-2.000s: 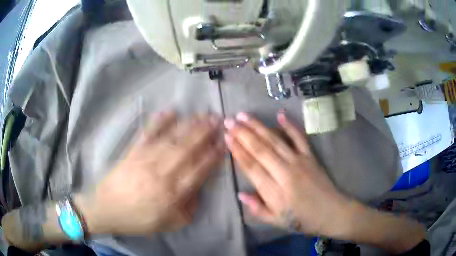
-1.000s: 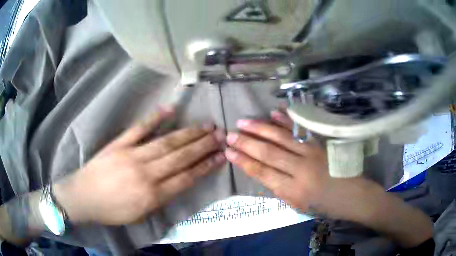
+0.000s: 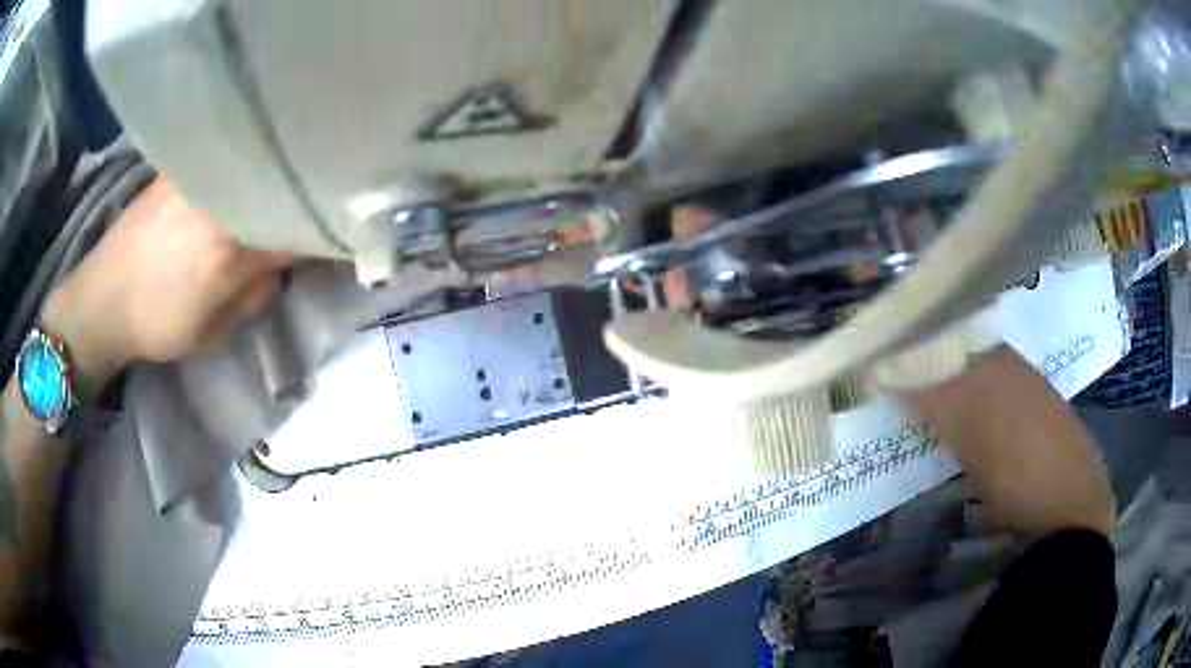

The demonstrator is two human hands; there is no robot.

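Note:
The taupe garment piece (image 3: pixel 196 431) lies bunched at the left, off the silver needle plate (image 3: pixel 481 365). My left hand (image 3: pixel 183 281) is closed on its cloth; a watch with a blue face is on the wrist. The cream sewing machine head (image 3: pixel 392 118) hangs above the plate. My right forearm (image 3: pixel 1032 450) reaches in from the lower right; the right hand is mostly hidden behind the machine head and its ribbed knobs (image 3: pixel 790 431), with only small skin-coloured patches showing through the gaps.
A white table with a printed ruler scale (image 3: pixel 523 581) curves along the front edge. A dark patch (image 3: pixel 594 359) lies beside the plate. Yellow-orange loops (image 3: pixel 1126 225) show at the far right. Grey cloth lies at the lower right.
The garment has moved off the plate to the left, in my left hand. My right hand has gone from the cloth to behind the machine head. The plate and ruler are now uncovered.

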